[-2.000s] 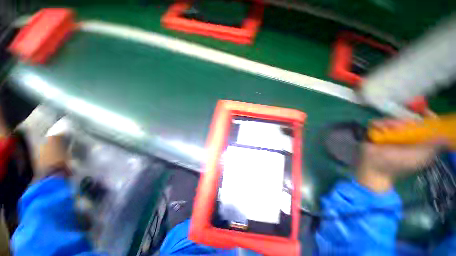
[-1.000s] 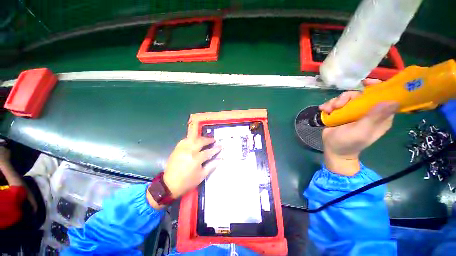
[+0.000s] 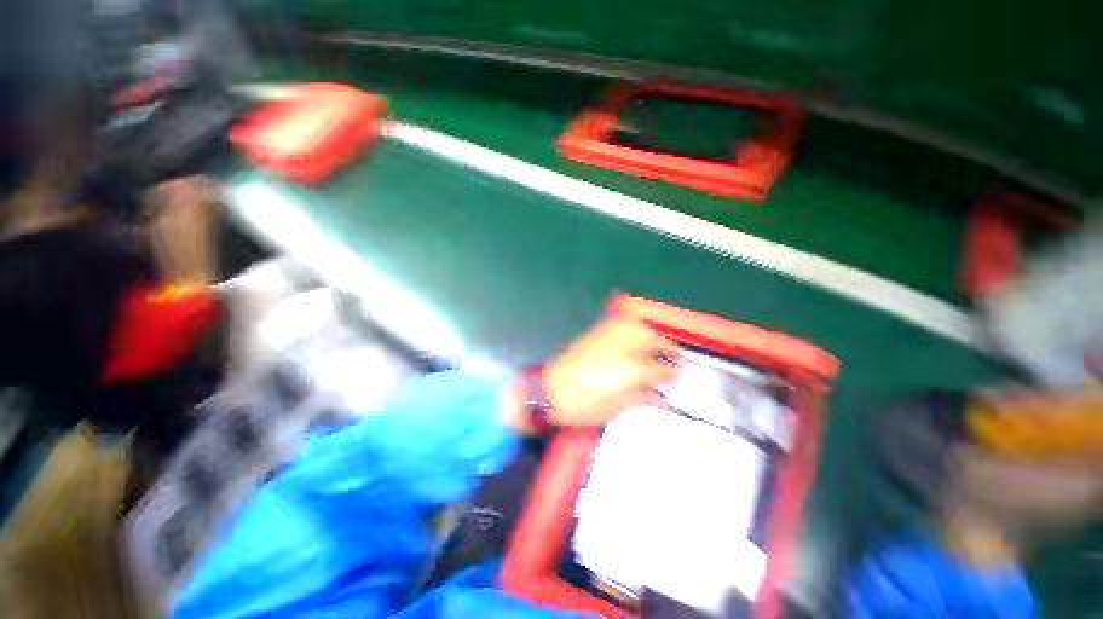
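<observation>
The open tablet (image 3: 671,496) lies in its red frame (image 3: 548,514) in front of me, with a large white rectangle inside and a silvery patch at its top end. My left hand (image 3: 608,372) lies over the upper left edge of the frame, fingertips at the silvery patch. Blur hides whether it holds anything. My right hand (image 3: 1022,490) is at the right edge, blurred, around the yellow-orange electric screwdriver (image 3: 1040,426). The screwdriver's dark tip end is over the round dark dish (image 3: 913,441), right of the tablet.
Red stacked frames (image 3: 312,131) stand at upper left. Another framed tablet (image 3: 689,133) lies beyond the pale rail (image 3: 677,224), with part of one more at right. A clear parts tray (image 3: 230,453) and brown cardboard (image 3: 67,526) are at lower left. A person's arm (image 3: 182,248) shows at left.
The view has swung left, so the bench things sit further right and blurred. My left hand remains at the tablet's top end. The right hand still holds the screwdriver by the dish.
</observation>
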